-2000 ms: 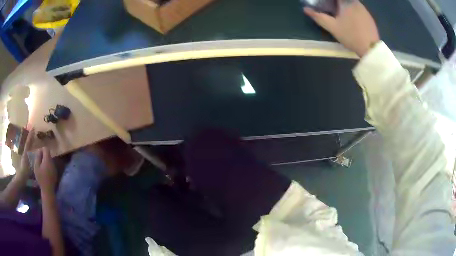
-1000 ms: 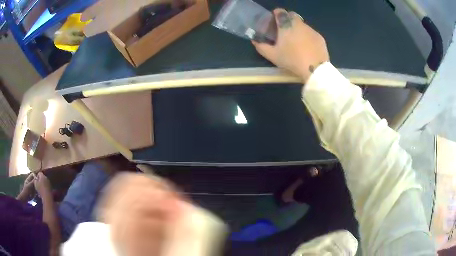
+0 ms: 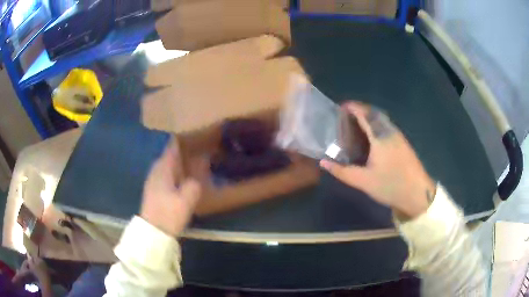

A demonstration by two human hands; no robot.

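An open brown mailer box (image 3: 255, 194) lies on the dark table in front of me, its long lid (image 3: 220, 81) folded back away from me. Dark, blurred items (image 3: 249, 151) lie inside it; I cannot tell exactly what they are. My left hand (image 3: 170, 188) grips the box's left side wall. My right hand (image 3: 388, 159) holds a clear plastic bag (image 3: 313, 119) with a dark flat device (image 3: 355, 139) in it, over the right end of the box. Both hands are somewhat blurred.
The dark table (image 3: 406, 75) has a pale tubular frame (image 3: 470, 72) at the right. A yellow-rimmed waste bag (image 3: 78, 96) and a blue rack (image 3: 35, 69) stand at the left. A cardboard-covered side table (image 3: 87, 241) is lower left, with a coworker's hands (image 3: 35, 270) at its edge.
The view has shifted towards the table, showing more of the box and its lid. My left hand has come onto the box's left side. My right hand has brought the bagged device close to the box.
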